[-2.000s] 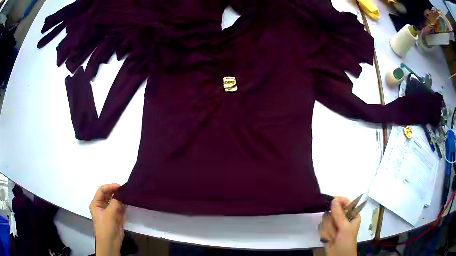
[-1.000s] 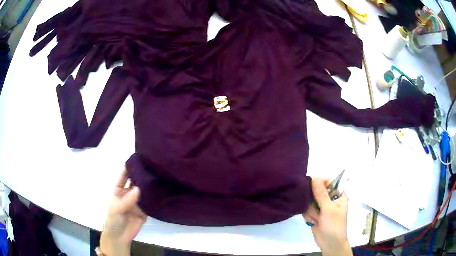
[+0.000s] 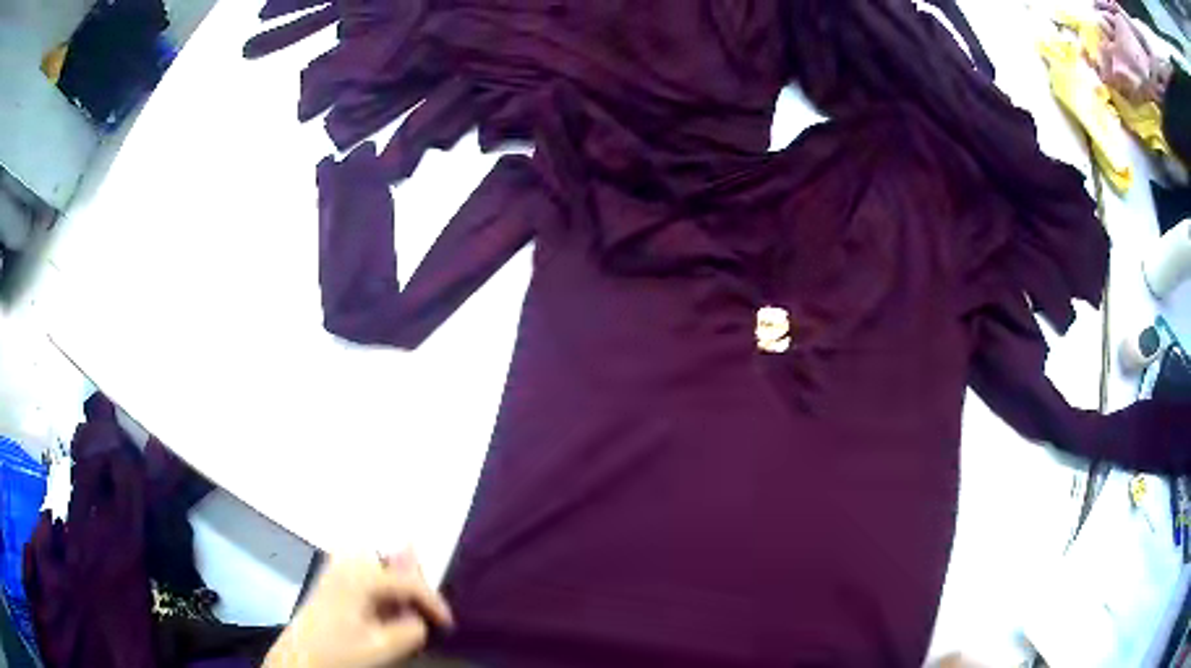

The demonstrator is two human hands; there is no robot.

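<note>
A dark maroon top [image 3: 731, 496] lies spread on the white table, its body flat and its hem near the bottom edge of the picture. A small gold ornament [image 3: 773, 330] sits at its centre front. My left hand [image 3: 372, 611] pinches the lower left corner of the hem. My right hand [image 3: 964, 662] is almost wholly cut off by the bottom edge; only a sliver shows near the lower right corner of the top. The snips are not in view. One sleeve [image 3: 359, 248] is folded at the left.
A pile of maroon tops [image 3: 627, 65] fans out farther up the white table [image 3: 196, 287]. More maroon garments [image 3: 98, 561] hang low left. Yellow and pink fabric [image 3: 1097, 98], thread cones [image 3: 1172, 261] and white paper [image 3: 1110, 587] are at the right.
The view has swung left, so the top appears farther right. The hem part, folded up a second ago, is laid flat again. My right hand and the snips have left most of the picture.
</note>
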